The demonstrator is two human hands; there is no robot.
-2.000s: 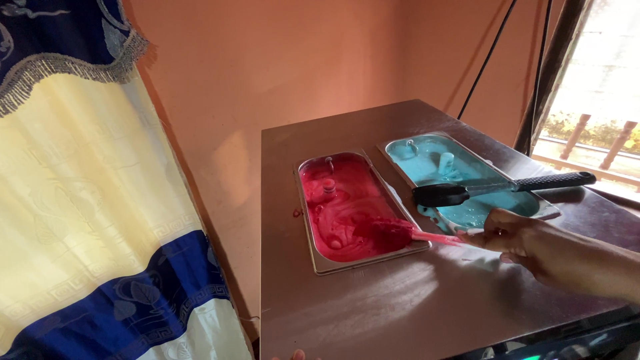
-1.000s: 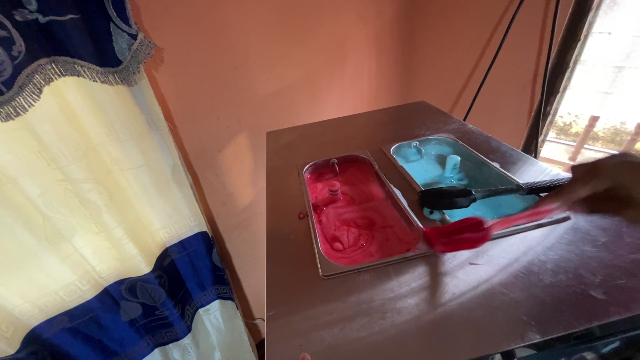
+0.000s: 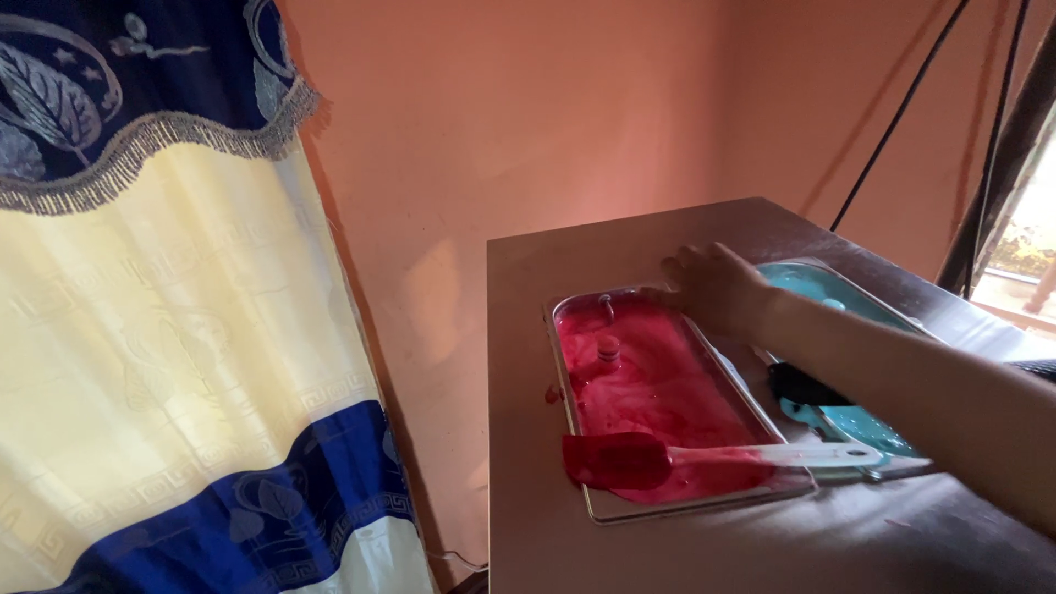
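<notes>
My right hand [image 3: 709,285] reaches over the far ends of two metal pans, its fingers near the far rim of the left one. Whether it touches the rim cannot be told. The left pan [image 3: 701,510] holds a red mixture [image 3: 660,388], with a small round knob standing in it. A red-coated spatula [image 3: 623,462] with a pale handle lies across this pan's near end. Behind my forearm, the right pan holds a turquoise mixture [image 3: 800,285]. A black spatula [image 3: 804,386] rests across it, partly hidden by the arm. My left hand is out of view.
Both pans are set into or on a brown metallic tabletop [image 3: 577,256]. An orange wall [image 3: 511,124] stands behind it. Cream and blue curtains [image 3: 181,289] hang at the left. Dark cords [image 3: 899,115] slant down beside a bright window at the right.
The red spatula, held in my right hand earlier, now lies across the red pan, released. My right hand has moved to the pans' far end.
</notes>
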